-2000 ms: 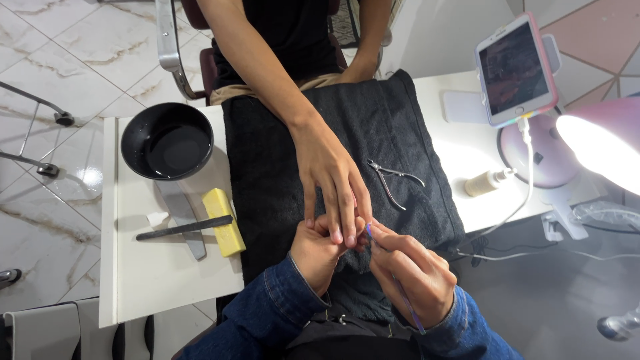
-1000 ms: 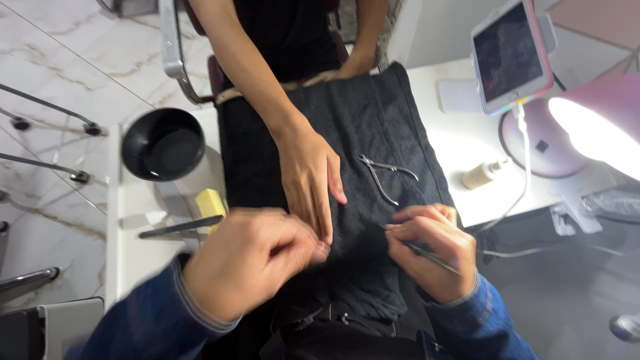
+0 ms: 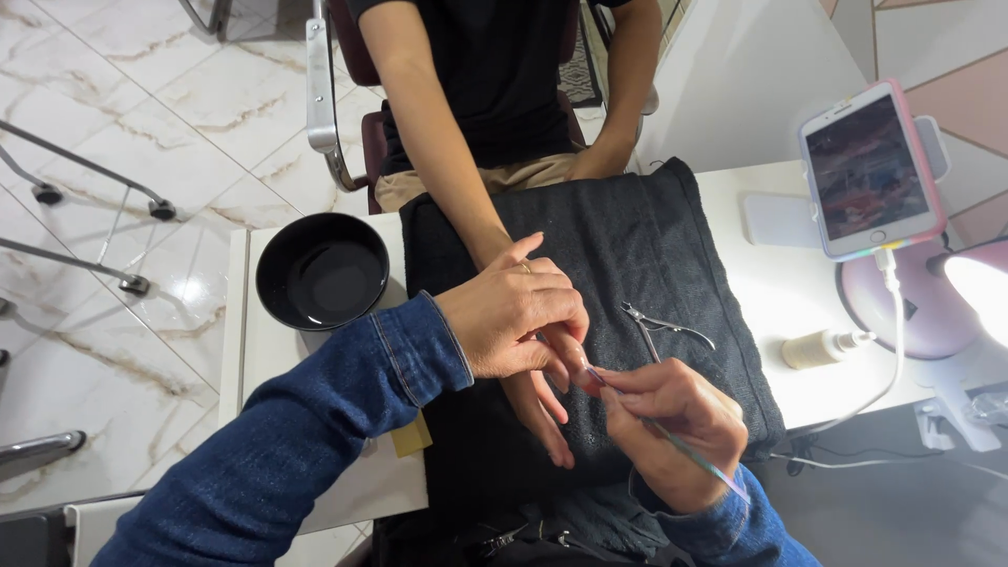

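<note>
My left hand (image 3: 516,315), with a ring on one finger, lies across the other person's hand (image 3: 539,413) and grips one of its fingers. In my right hand (image 3: 681,429) is a slim iridescent metal manicure tool (image 3: 693,457), its tip against the nail of that held finger. Beneath the hands a black towel (image 3: 654,228) covers the middle of the table. Cuticle nippers (image 3: 665,324) lie on the towel, just above my right hand. A black bowl (image 3: 323,272) with liquid stands at the left, beyond my left sleeve. Part of a yellow block (image 3: 411,437) shows below that sleeve.
On the right of the white table (image 3: 724,189) are a phone (image 3: 870,173) on a stand, a small bottle (image 3: 827,348) and a pink lamp (image 3: 906,307). A white cable (image 3: 900,339) hangs from the phone. The other person sits across in an armchair (image 3: 321,87).
My left hand, apart from the other person's hand one second ago, now rests over it and grips a finger. My right hand has come in to that finger with the tool.
</note>
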